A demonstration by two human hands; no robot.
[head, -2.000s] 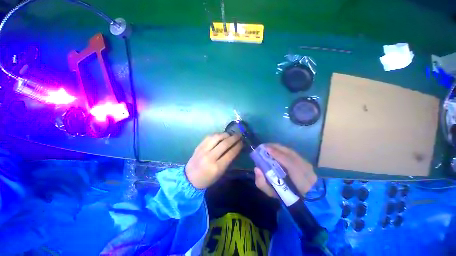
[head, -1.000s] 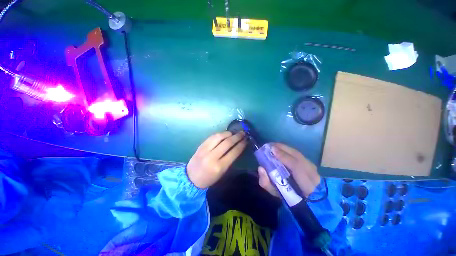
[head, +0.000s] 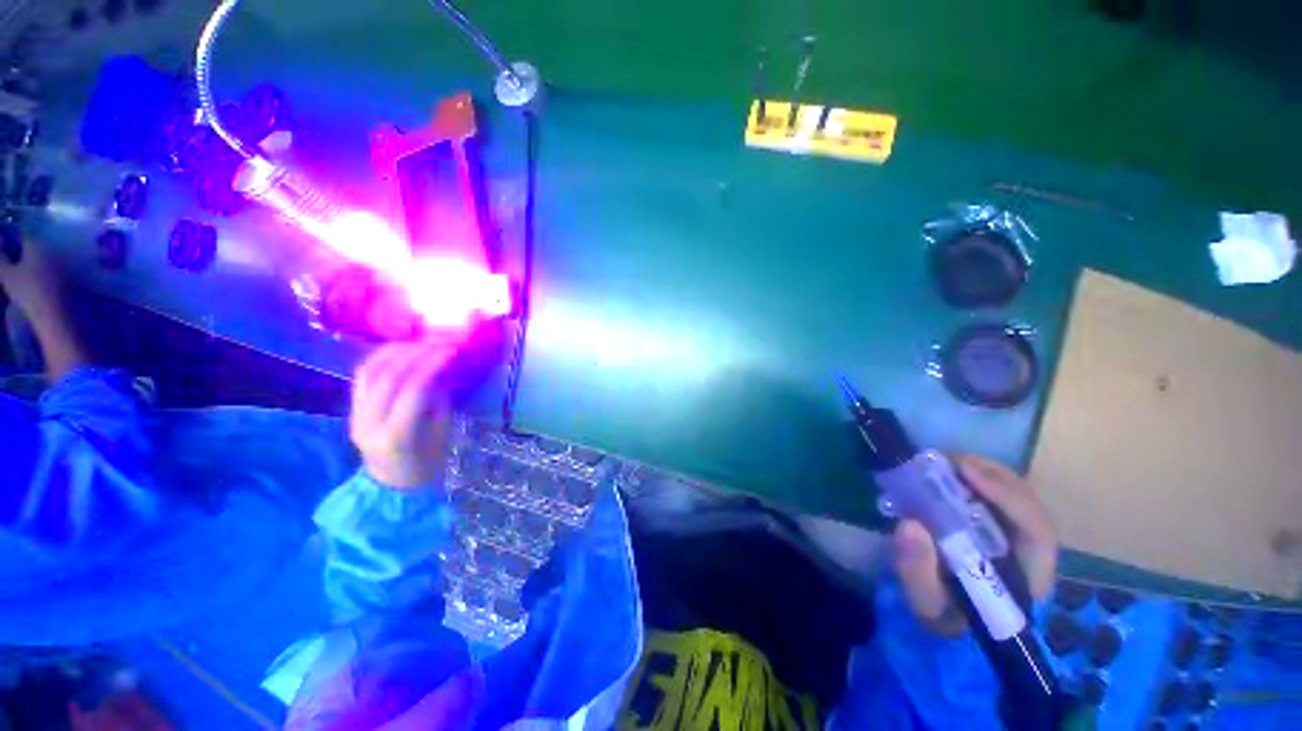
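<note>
My left hand is at the glowing lamp, its fingertips on a round part tinted purple by the glare; the part's details are washed out. The lamp's light falls on the lower end of an orange-red open frame. My right hand holds the dispensing syringe above the bench's front edge, its blue tip pointing up and left, touching nothing. Two round black parts on clear film lie behind the syringe, left of the cardboard sheet.
A yellow holder with upright pins stands at the back. A thin rod and white tissue lie at right. A clear blister tray is near my lap. Dark discs sit lower right. Another person's hand is far left, near several dark parts.
My left hand has moved left from mid-bench to the lamp with the round part. The syringe tip has left the part and moved right. The view has turned left.
</note>
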